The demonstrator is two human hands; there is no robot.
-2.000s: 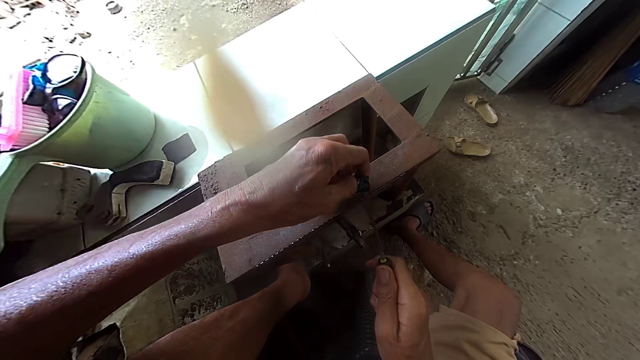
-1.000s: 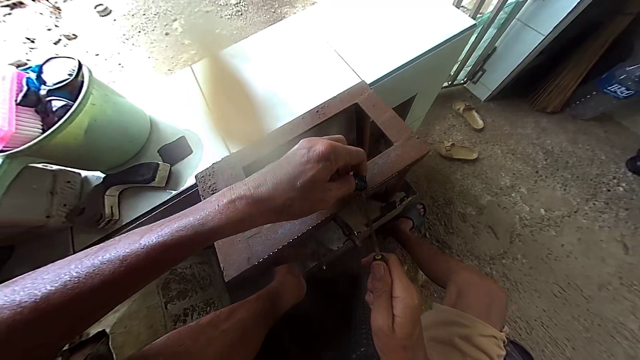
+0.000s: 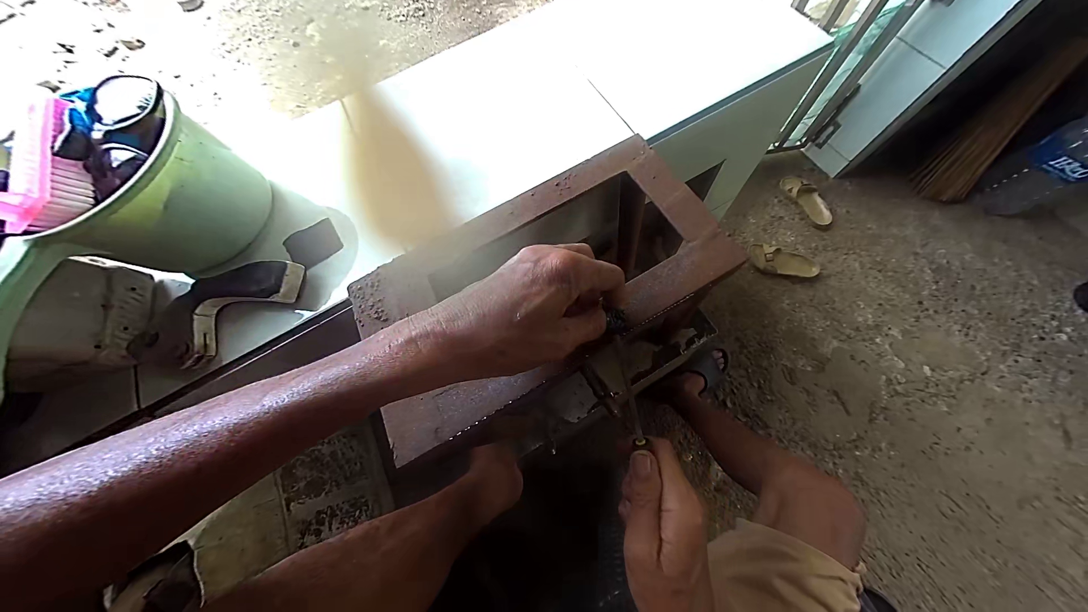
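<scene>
A brown metal frame (image 3: 680, 200) with rectangular openings lies tilted in front of me, against a white tiled ledge. My left hand (image 3: 544, 297) is over its near bar, the fingers closed on a small dark piece (image 3: 614, 320) at the bar's edge. Lower down, my right hand (image 3: 663, 518) grips the handle of a thin tool with a metal shaft (image 3: 630, 399), probably a screwdriver. The shaft points up toward the dark piece; whether its tip touches it I cannot tell. Under the bar is a metal mechanism (image 3: 603, 382), partly in shadow.
A green plastic bucket (image 3: 212, 204) holding a pink brush (image 3: 42, 161) and other items stands on the tiled ledge (image 3: 510, 110). Beside it lies a curved dark strap-like piece (image 3: 246, 285). Two tan sandals (image 3: 786, 262), a bundle of thin sticks (image 3: 994, 136) and a plastic bottle (image 3: 1041, 170) are at the right.
</scene>
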